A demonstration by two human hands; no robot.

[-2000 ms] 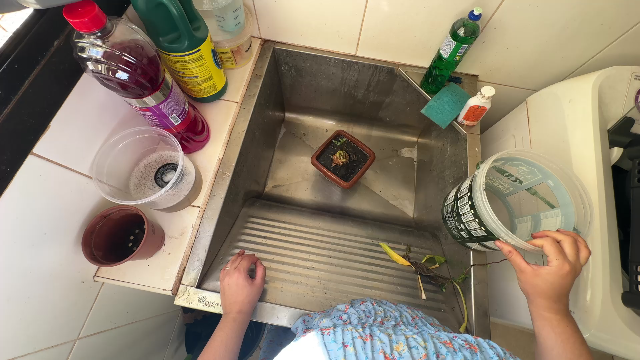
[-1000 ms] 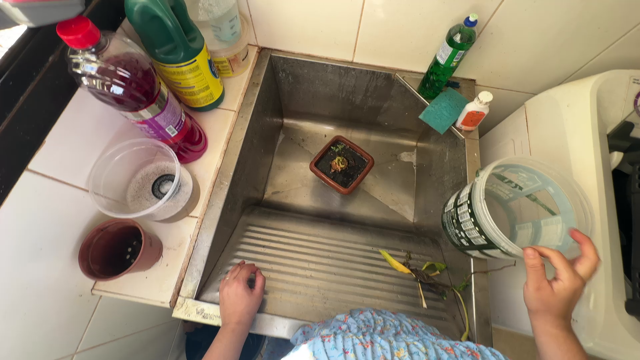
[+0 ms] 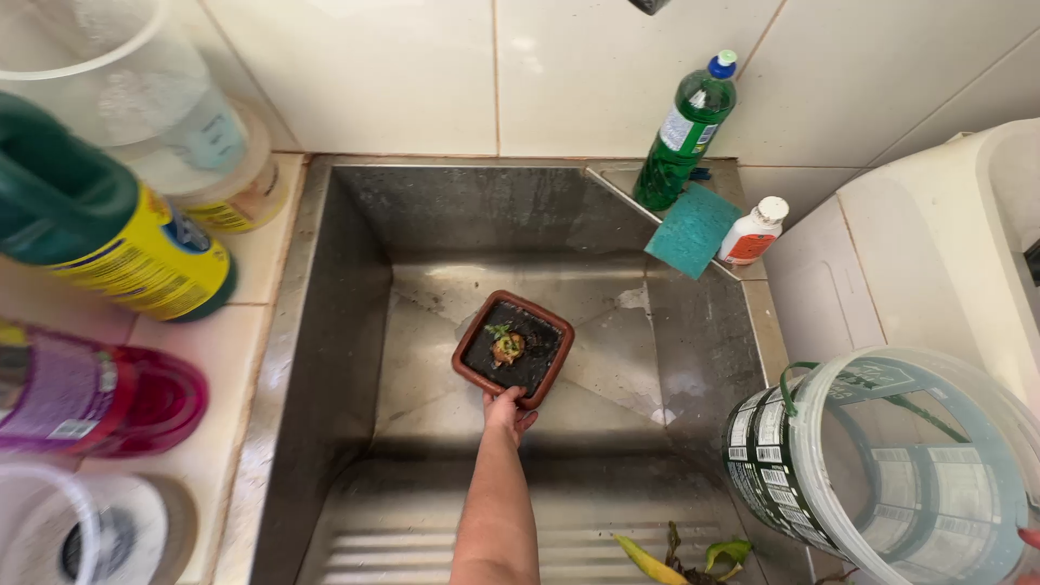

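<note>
A square brown plant pot (image 3: pixel 555 375) filled with dark soil, with a small sprouting plant (image 3: pixel 507 347) in its middle, stands in the basin of a stainless steel sink (image 3: pixel 325 366). My left hand (image 3: pixel 507 413) grips the pot's near rim, fingers at its edge. At the lower right a clear plastic bucket (image 3: pixel 780 479) with a dark printed label and green handle leans over the sink's right edge. Only fingertips of my right hand (image 3: pixel 1030 540) show at the bucket's far right side; their hold is mostly out of frame. Wilted leaves (image 3: pixel 650 561) lie on the ribbed part.
On the left ledge are a green jug with a yellow label (image 3: pixel 154 260), a bottle of red-purple liquid (image 3: pixel 154 398) and clear containers (image 3: pixel 162 122). A green bottle (image 3: pixel 678 138), a teal scouring pad (image 3: pixel 695 230) and a small white bottle (image 3: pixel 754 231) occupy the back right corner.
My left hand has moved from the ribbed front of the sink forward to the pot and taken hold of its rim. The view has moved closer over the basin.
</note>
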